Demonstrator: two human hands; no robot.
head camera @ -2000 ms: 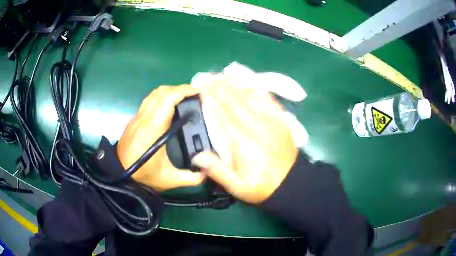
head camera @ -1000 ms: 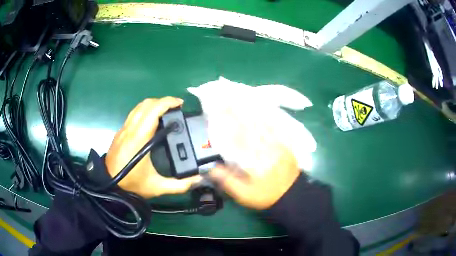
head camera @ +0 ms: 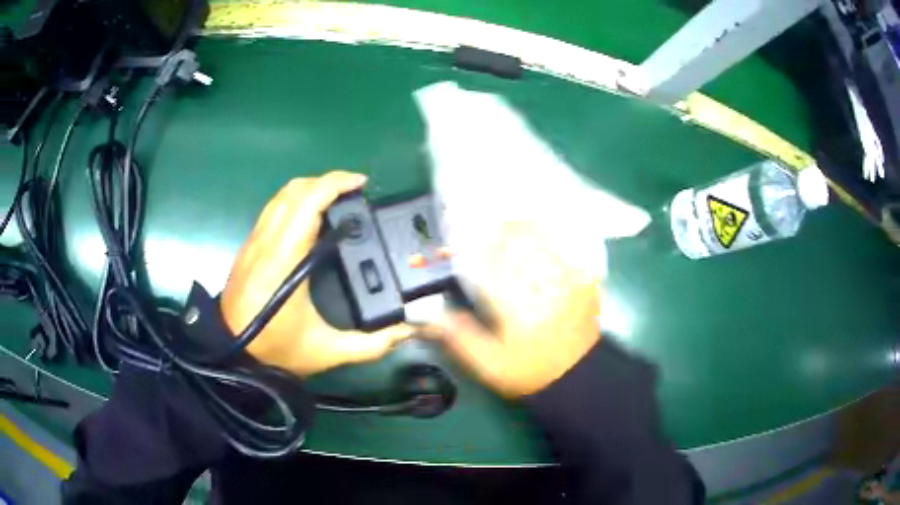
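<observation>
The black power strip [head camera: 367, 278] lies in front of me, its end section with the rocker switch and cord entry facing left. My left hand [head camera: 281, 286] grips this end section. My right hand [head camera: 538, 316], blurred, holds the white cloth [head camera: 493, 168] on the strip; hand and cloth hide the strip's far end. An orange-red mark shows beside the cloth. The thick black power cord [head camera: 286, 294] runs from the strip over my left hand to coiled loops by my left sleeve. A black plug [head camera: 429, 391] lies below the strip.
A clear solvent bottle [head camera: 735, 219] with a yellow warning label lies on its side at the right. Coiled cords [head camera: 116, 227] and plugs lie at the left, below dark blocks. A yellow-white rail [head camera: 395, 25] and grey-white post [head camera: 725, 49] border the green bench.
The cloth has swung up and spread out above my right hand. More of the strip's top has come into view since the first frame. My left hand keeps its grip.
</observation>
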